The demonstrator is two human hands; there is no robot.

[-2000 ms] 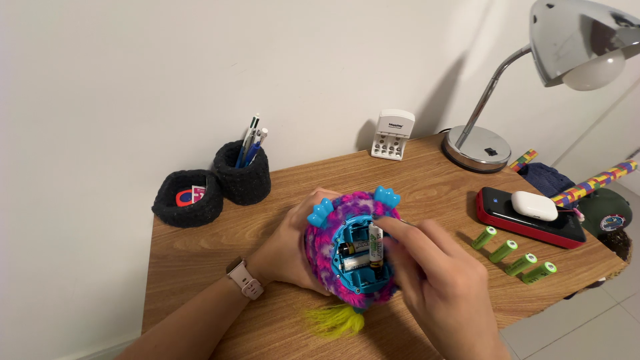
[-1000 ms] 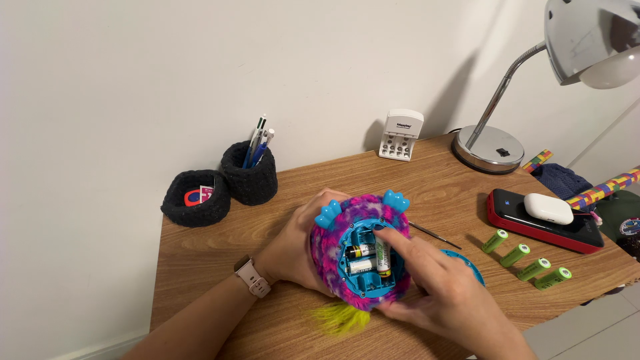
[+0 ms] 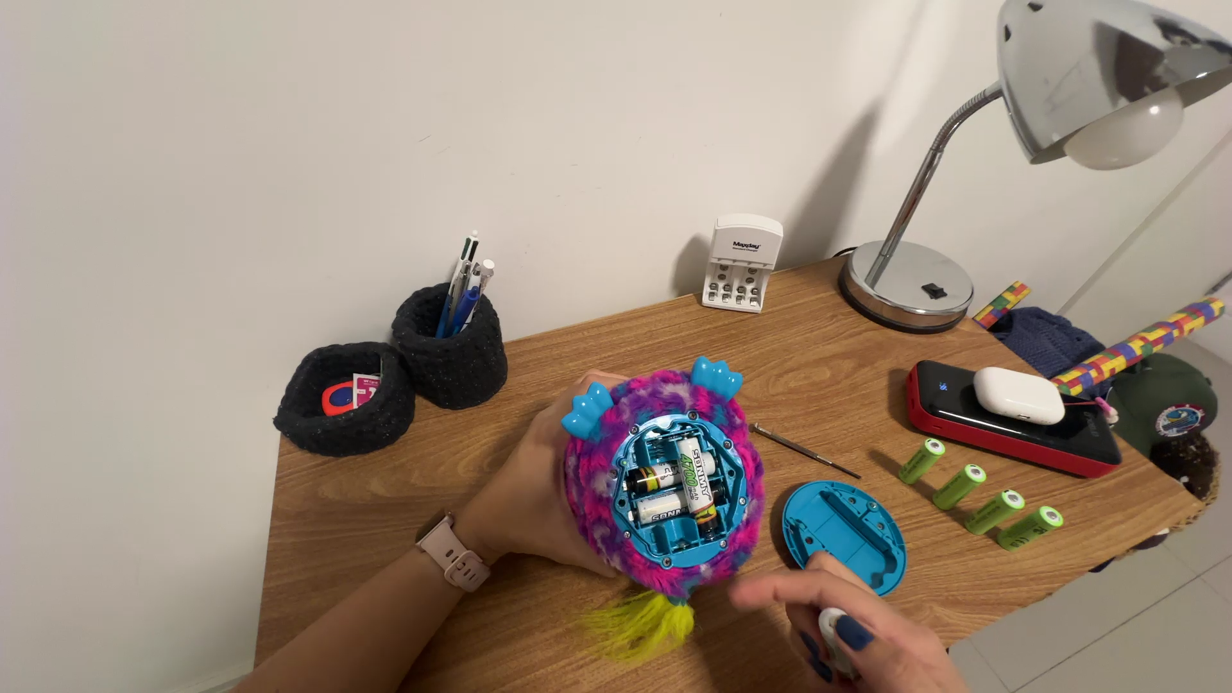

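Observation:
My left hand (image 3: 544, 491) holds a furry pink and purple toy (image 3: 592, 491) on the desk, its underside with blue feet facing up. The toy's round blue battery compartment (image 3: 674, 553) is uncovered, and several batteries (image 3: 660, 507) lie in it, one across the others. To the right of the toy, my right hand (image 3: 837, 626) has a small white cylindrical thing, apparently a battery (image 3: 835, 640), between its fingers. Just beyond that hand lies the blue battery cover (image 3: 890, 539), inner side up. A thin screwdriver (image 3: 807, 450) rests behind the cover.
Several green batteries (image 3: 960, 487) stand at the right. Behind them a white earbud case (image 3: 1018, 395) sits on a red and black power bank (image 3: 924, 409). A battery charger (image 3: 743, 262) and chrome lamp (image 3: 905, 289) stand near the wall. Two black knitted holders (image 3: 452, 361) are at the left.
My right hand has moved from the toy's compartment towards the near right and now has a white thing between its fingers. The battery cover and screwdriver show more fully.

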